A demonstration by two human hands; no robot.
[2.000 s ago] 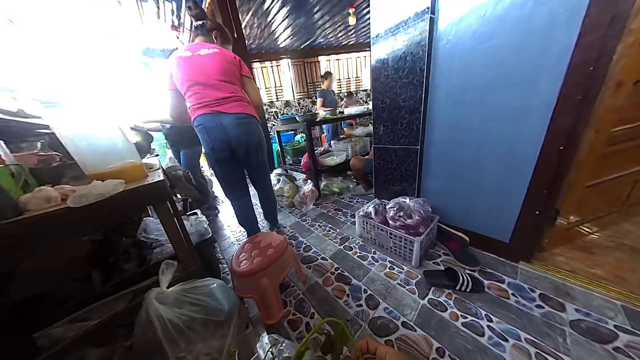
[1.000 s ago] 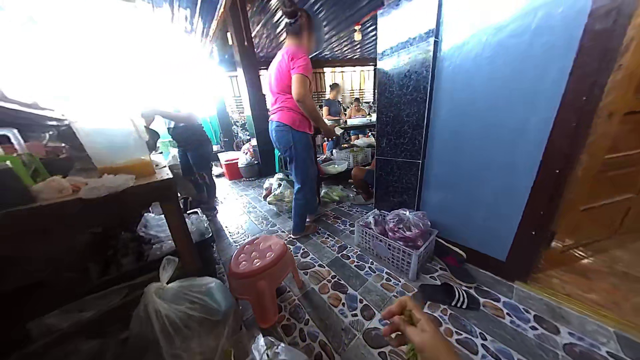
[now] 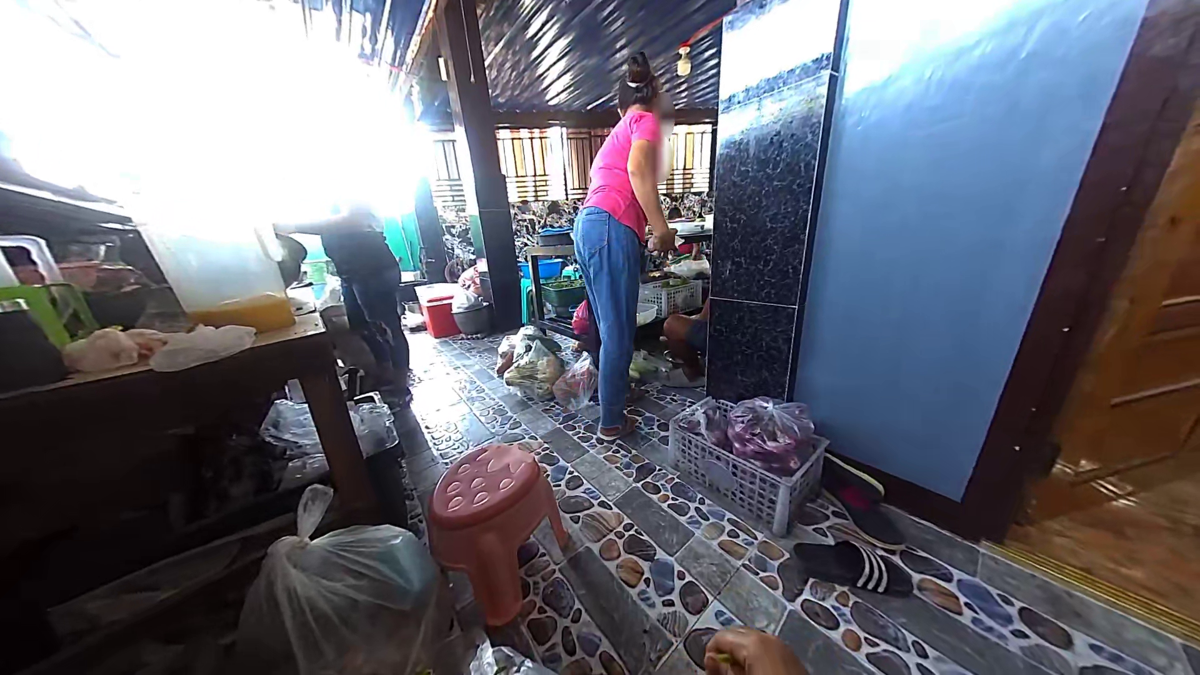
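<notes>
My right hand shows only in part at the bottom edge, with its fingers curled; a small yellow-green bit shows at them, too little to name. My left hand is out of view. Left of the right hand, a clear plastic bag is cut off by the bottom edge. A reddish plastic stool stands on the patterned tile floor, beside a knotted translucent plastic bag.
A grey plastic crate holds bagged purple produce. Black slippers lie near it. A wooden table is at left. A person in a pink shirt stands ahead near filled bags; other people are farther back.
The person in pink has moved farther away and turned toward the back table. My right hand, raised higher into view a second ago, is now lower at the bottom edge.
</notes>
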